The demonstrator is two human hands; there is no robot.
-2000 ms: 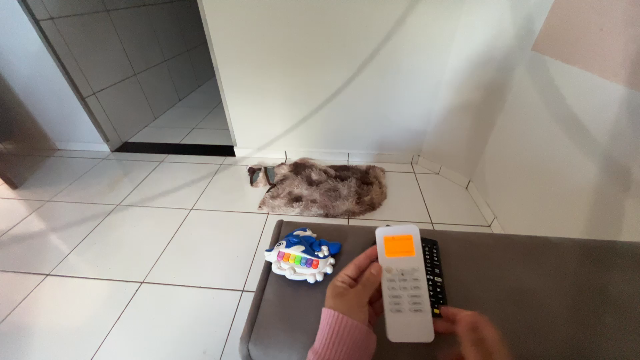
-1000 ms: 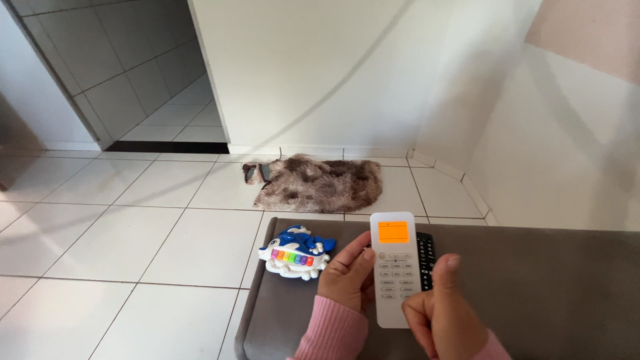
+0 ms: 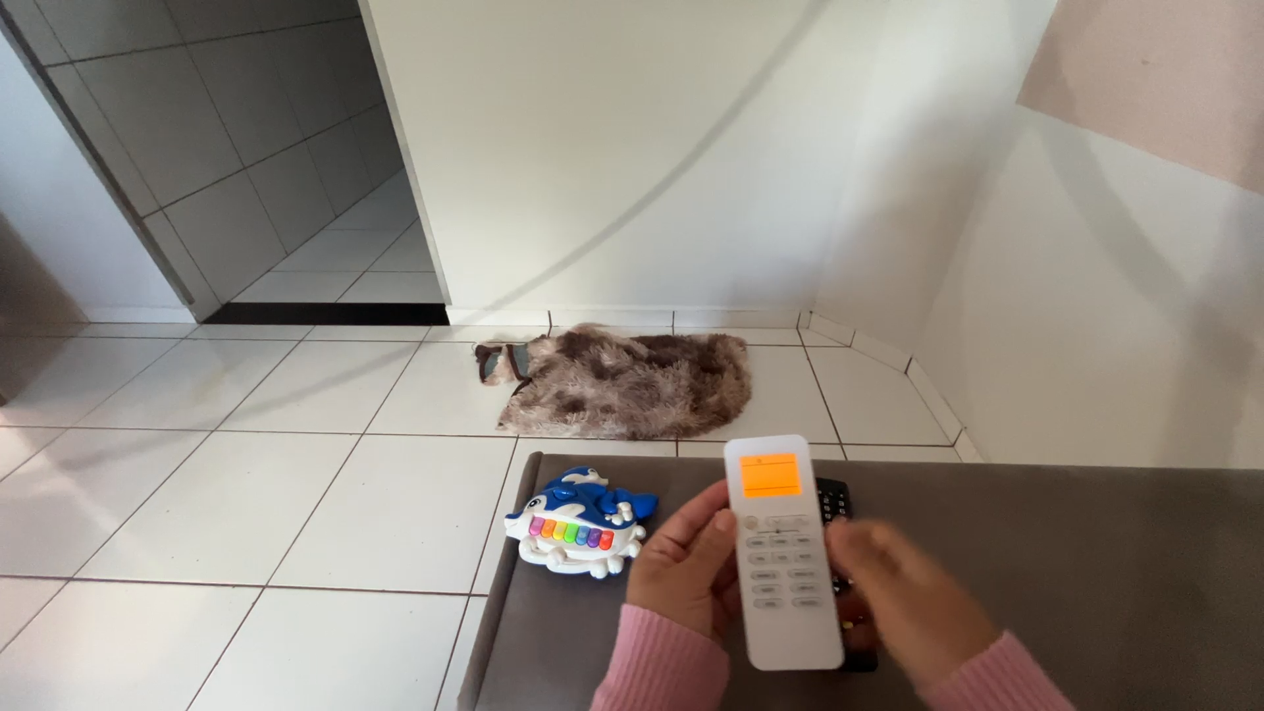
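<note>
My left hand (image 3: 686,573) holds a white remote control (image 3: 785,553) upright by its left edge; its small screen glows orange above rows of buttons. On the right, my right hand (image 3: 904,592) is blurred, its thumb by the remote's right edge and its other fingers partly hidden behind it. A black remote control (image 3: 835,499) shows partly behind the white one; whether it rests on the grey upholstered surface or in my fingers I cannot tell. To the left of my left hand lies a blue and white toy piano (image 3: 581,523) with rainbow keys.
The grey upholstered surface (image 3: 1086,563) spans the lower right. Beyond it, a shaggy brown rug (image 3: 632,385) lies bunched on the white tiled floor (image 3: 395,504) against the wall. A doorway with a black threshold (image 3: 326,314) is at the upper left.
One second ago my right thumb was raised beside the white remote; now it is lowered by the remote's right edge. My left hand keeps its hold.
</note>
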